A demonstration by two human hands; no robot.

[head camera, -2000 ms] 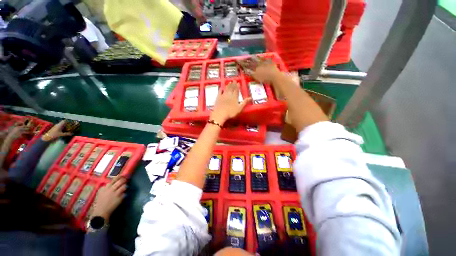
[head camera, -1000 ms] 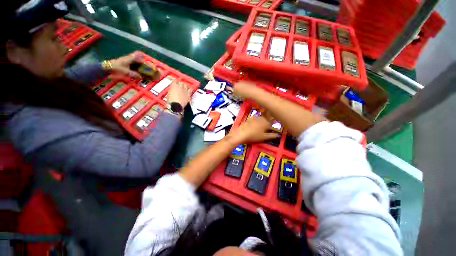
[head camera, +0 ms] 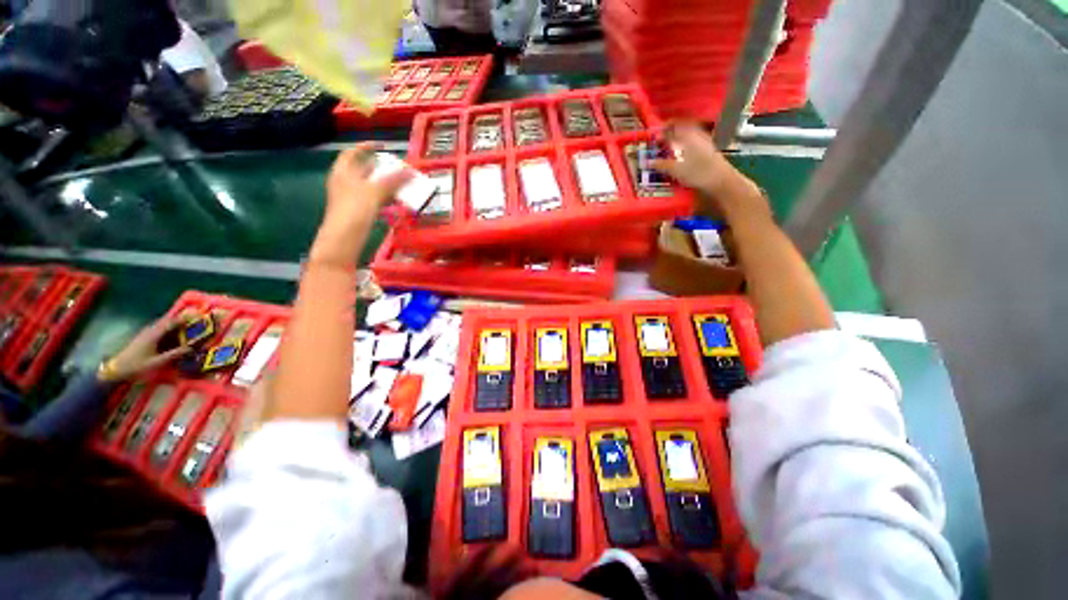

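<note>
A red tray with phone backs in its pockets, several white-faced, lies on stacked red trays beyond the work tray. My left hand is at its left end, fingers closed on a white-faced piece, tilted above the corner pocket; I cannot tell whether it is a phone back or a slip. My right hand is at the tray's right end, fingertips by a phone in its pocket; its grip is unclear. Nearer, a red work tray holds keypad phones face up, most screens lit white.
White slips with a blue and an orange-red one heap left of the work tray. A small cardboard box sits beside the metal post. At left another person's hand is at a phone tray. A yellow sheet hangs above.
My left hand has moved from over the work tray to the upper tray's left end and now holds the white-faced piece. My right hand has moved to that tray's right end. The view has shifted.
</note>
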